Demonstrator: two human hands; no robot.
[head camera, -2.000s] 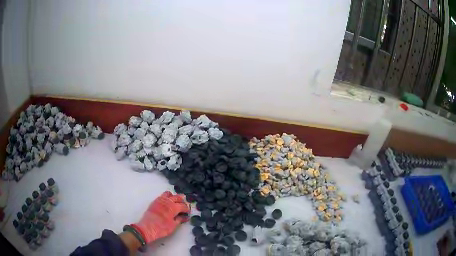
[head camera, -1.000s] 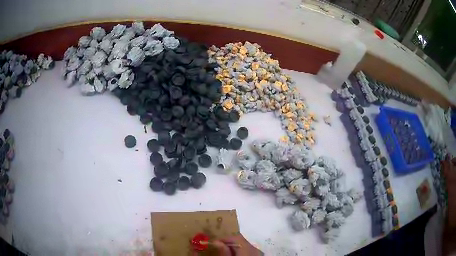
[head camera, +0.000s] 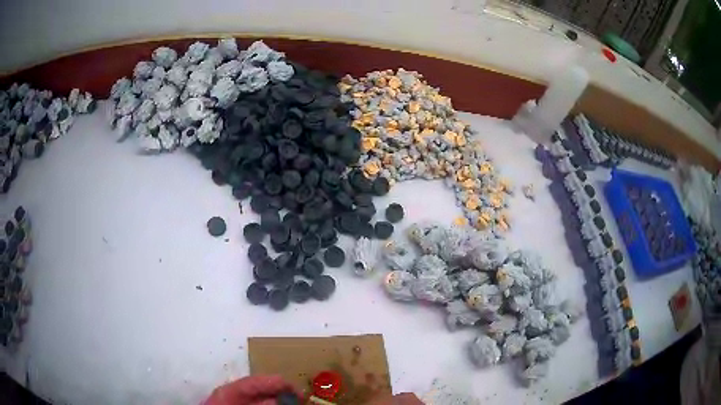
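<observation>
My left hand (head camera: 249, 390), in a coral-red glove, is cut off by the bottom edge and holds a black round cap (head camera: 288, 398) at its fingertips. My right hand (head camera: 399, 399) shows only as a sliver at the bottom edge, with the thin pale applicator (head camera: 320, 400) pointing left from it. The applicator's end is just below the red glue pot (head camera: 326, 384). The pot sits on the brown work pad (head camera: 316, 353). A large heap of black caps (head camera: 292, 174) lies beyond the pad. Grey sculpted pieces (head camera: 482, 293) lie heaped right of centre.
More grey pieces (head camera: 190, 87) and grey-and-orange pieces (head camera: 427, 126) lie at the back. Joined pieces (head camera: 14, 269) are at far left. A long row of purple-grey blocks (head camera: 585, 229), a white bottle (head camera: 557, 99) and a blue crate (head camera: 624, 225) stand at right. Part of a person (head camera: 702, 360) shows at far right.
My gloved left hand, empty of view one second ago, is back at the bottom with a black cap. My right hand and applicator have moved lower, away from the pot. The view has shifted slightly.
</observation>
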